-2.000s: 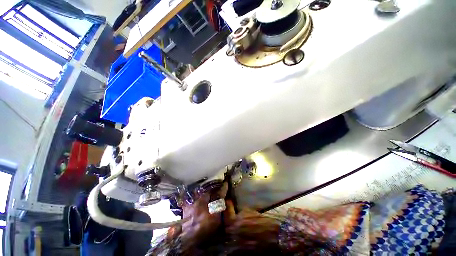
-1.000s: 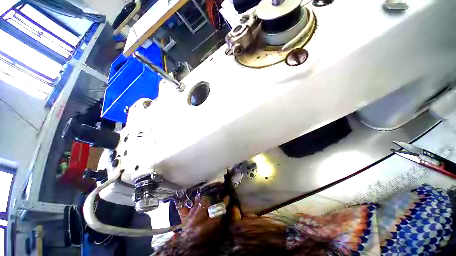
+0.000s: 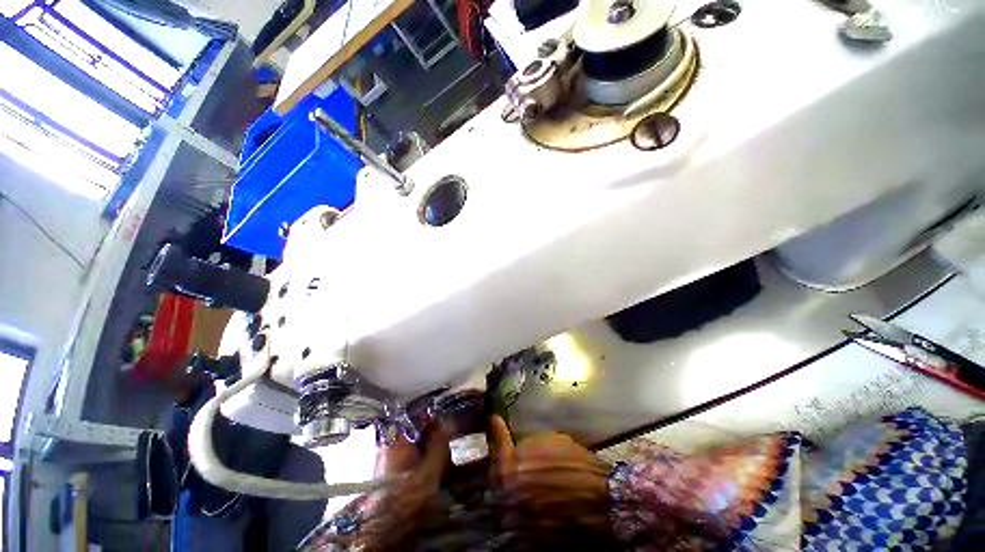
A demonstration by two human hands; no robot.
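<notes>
The white sewing machine arm point(image 3: 605, 248) fills the middle of the view. My left hand point(image 3: 416, 469) and my right hand point(image 3: 551, 485) are close together below the machine head, blurred and partly cut off by the lower edge. A dark workpiece point(image 3: 462, 415) shows between my fingers at the needle area; most of it is hidden by my hands and the machine head. A small white tag or block point(image 3: 469, 449) shows between the hands. The lamp spot point(image 3: 569, 361) lights the bed just right of the needle area.
A black piece point(image 3: 691, 302) lies on the bed under the arm. Snips with red-and-dark handles point(image 3: 918, 354) lie on the white tabletop at right. Thread ends are scattered near them. A blue bin point(image 3: 292, 173) stands behind the machine. A bobbin winder point(image 3: 626, 65) sits atop the arm.
My right hand's fingers now show more clearly, spread beside the white tag. My left hand has shifted slightly. The view has moved a little.
</notes>
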